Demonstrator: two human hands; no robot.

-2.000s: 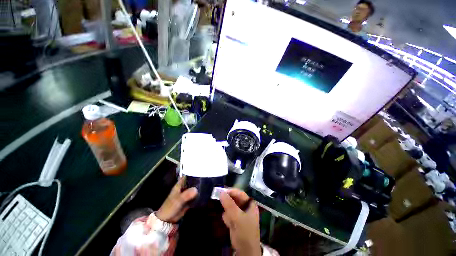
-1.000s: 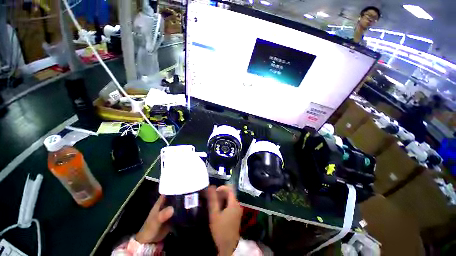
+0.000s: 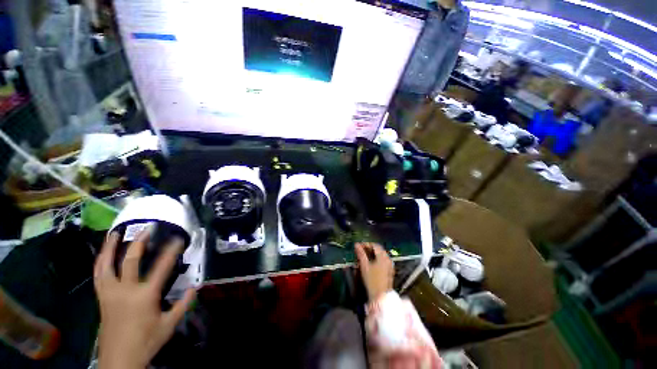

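Three white dome cameras with black balls stand on the dark green bench. My left hand (image 3: 137, 295) is spread over the black ball of the left camera (image 3: 155, 212), which bears a small white label. The middle camera (image 3: 235, 205) faces me with a ring of lights around its lens. The third camera (image 3: 304, 209) stands to its right, its smooth black ball turned towards the right. My right hand (image 3: 376, 270) is at the bench's front edge, right of the cameras; a small dark spot shows at its fingertips, too unclear to name.
The wide monitor (image 3: 194, 94) stands behind the cameras. A bulky black device (image 3: 389, 180) is at the right, with a white strip (image 3: 425, 234) hanging over the edge. An open carton (image 3: 504, 245) holding cameras is at right. A bottle (image 3: 25, 324) lies partly in view at left.
The camera held in front of the bench now rests at the left of the row under my left hand. My right hand has left it and moved right. The view has turned right.
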